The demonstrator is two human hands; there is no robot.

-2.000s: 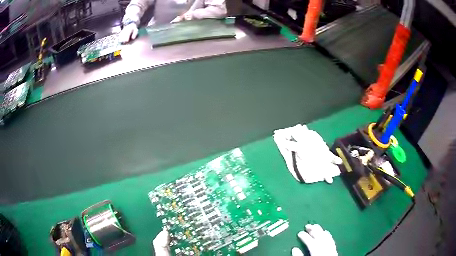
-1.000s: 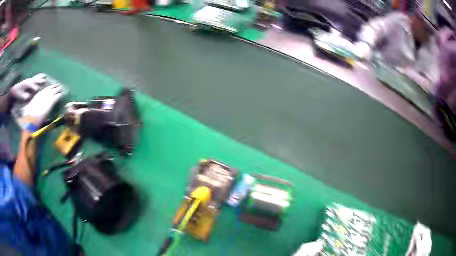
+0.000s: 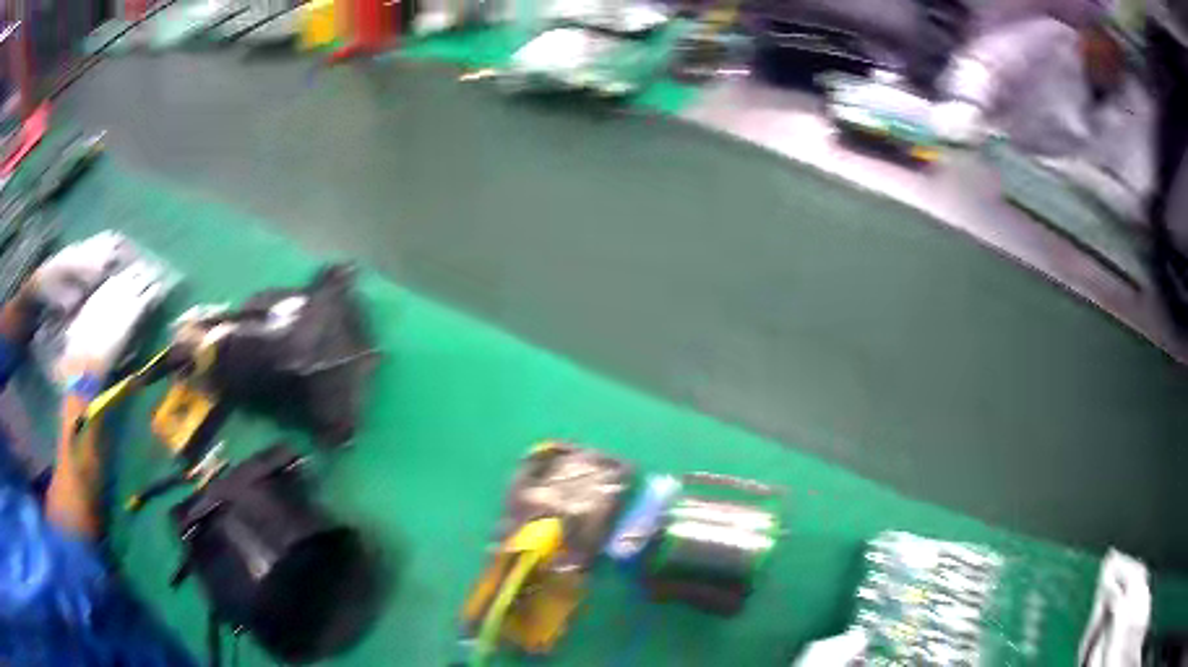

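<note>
The view is blurred. A green circuit board [image 3: 932, 606] with silver parts lies at the lower right, cut off by the bottom edge. My left hand [image 3: 834, 650], in a white glove, is on the board's left edge; only a small part of it shows. A white gloved shape [image 3: 1118, 612] is at the board's right edge; I cannot tell if it is my right hand or a loose glove. A solder spool [image 3: 717, 541] stands left of the board, beside a light-blue clip [image 3: 644, 517]. A yellow-collared soldering iron [image 3: 524, 560] rests in its stand [image 3: 567, 482].
A dark green conveyor belt [image 3: 586, 248] runs diagonally behind the green mat [image 3: 456, 378]. Black fan housings [image 3: 280, 560] stand at the left, near a neighbouring worker's gloved hand [image 3: 117, 306] and blue sleeve [image 3: 65, 580]. Another person and boards [image 3: 886, 115] are across the belt.
The view has swung left from the board to the spool, iron stand and neighbour. In the last second things have shifted slightly down in the picture. My left hand stays at the board's left edge.
</note>
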